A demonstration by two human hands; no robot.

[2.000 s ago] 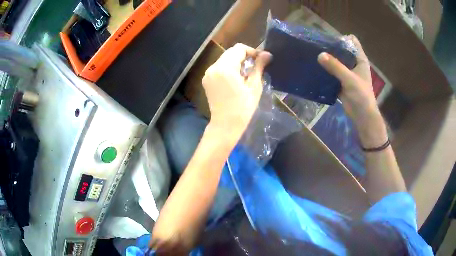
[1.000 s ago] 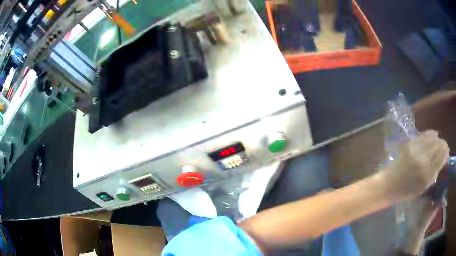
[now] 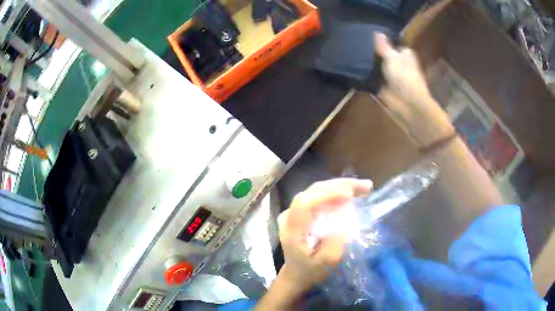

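Note:
My right hand (image 3: 404,79) holds a black flat housing (image 3: 348,56) by its right end, over the black mat beside the orange box. The image is blurred there, and I cannot tell whether the housing touches the mat. My left hand (image 3: 322,225) is closed around a crinkled clear poly bag (image 3: 401,189) over my lap. The bag sticks out past my fingers to the right and hangs below them. No housing shows inside the bag.
The orange box (image 3: 261,54) with small black parts stands behind the press (image 3: 164,152). The press has a black fixture (image 3: 91,176), a green button (image 3: 241,187) and a red emergency stop (image 3: 178,271). A large carton (image 3: 487,79) with printed sheets stands at the right.
The view has swung right since one second ago. The right hand now shows with a housing at the mat. The earlier bagged housing is out of its bag, and the left hand is nearer the lap.

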